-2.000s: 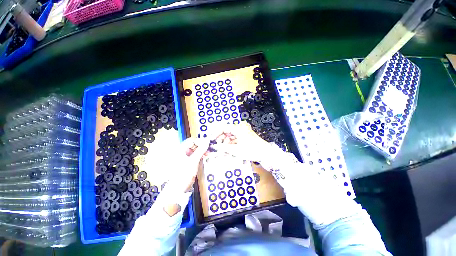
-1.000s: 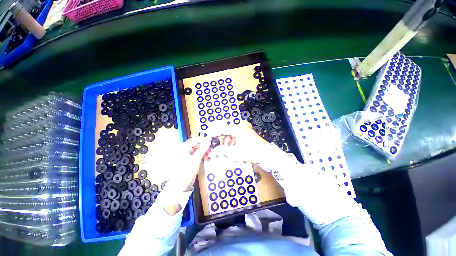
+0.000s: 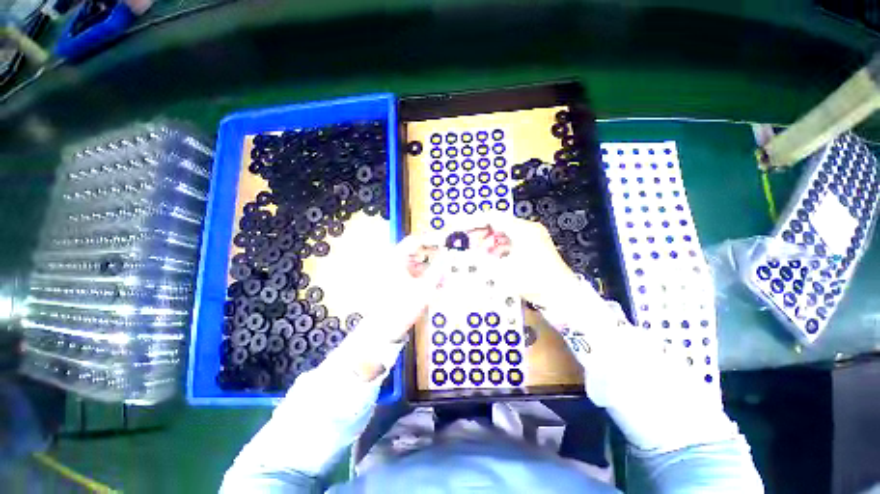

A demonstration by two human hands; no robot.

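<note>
My left hand (image 3: 422,262) and my right hand (image 3: 500,241) are over the middle of the sticker sheet (image 3: 471,291), both overexposed. A small black round part (image 3: 457,240) is between their fingertips. It seems held by both, with finger contact partly washed out. The white sheet shows rows of dark rings above and below my hands and lies in the black tray (image 3: 502,396). A heap of black discs (image 3: 569,220) fills the tray's right side. One disc lies at its upper left.
The blue tray (image 3: 214,260) on the left holds many discs. Clear ribbed trays (image 3: 111,260) stand at far left. A second dotted sheet (image 3: 656,222) lies right of the black tray. Ring sheets (image 3: 828,232) and clear film (image 3: 743,265) are at far right.
The view has turned, so the trays appear higher and further right. The black part between my fingertips now shows its round face more clearly. Both hands remain over the sheet.
</note>
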